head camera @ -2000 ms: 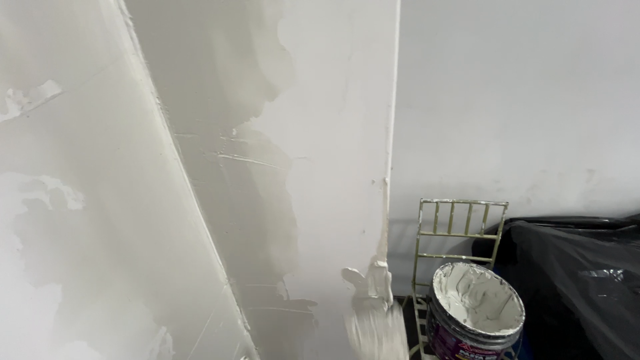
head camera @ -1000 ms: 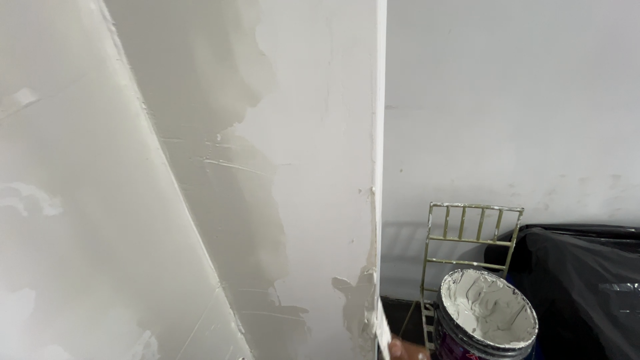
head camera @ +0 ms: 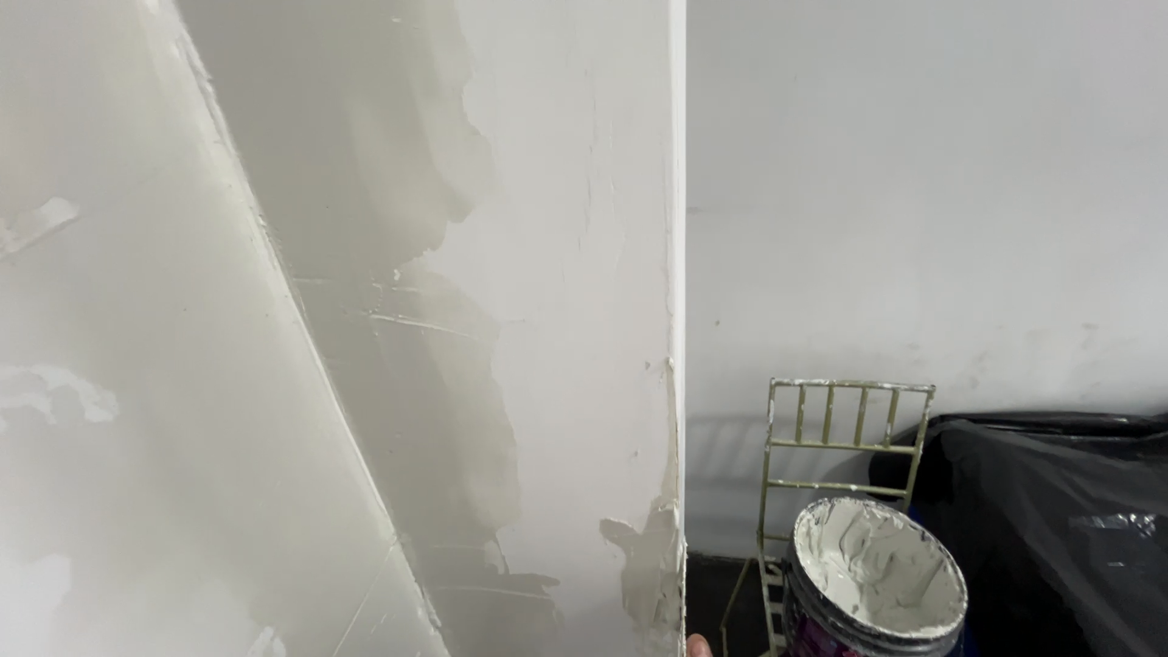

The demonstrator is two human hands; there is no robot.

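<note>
Only a fingertip of one of my hands point(head camera: 699, 645) shows at the bottom edge, beside the outer corner of the wall; which hand it belongs to and what it holds are hidden. The wall face point(head camera: 584, 365) carries smooth pale joint compound over a greyer area. Low by the corner edge point(head camera: 678, 274) lies a rough, darker patch of compound point(head camera: 650, 566). To the right stands an open bucket of white compound point(head camera: 881, 570), its rim smeared.
A metal chair point(head camera: 844, 447) with paint-spattered bars stands behind the bucket. Black plastic sheeting point(head camera: 1049, 529) covers something at the lower right. A grey wall point(head camera: 912, 182) rises behind, and an angled, patched wall surface point(head camera: 164, 365) fills the left.
Two seconds ago a thick, wet smear of compound showed low at the corner; it is spread thinner now. The fingers seen at the bottom one second ago have mostly dropped out of view.
</note>
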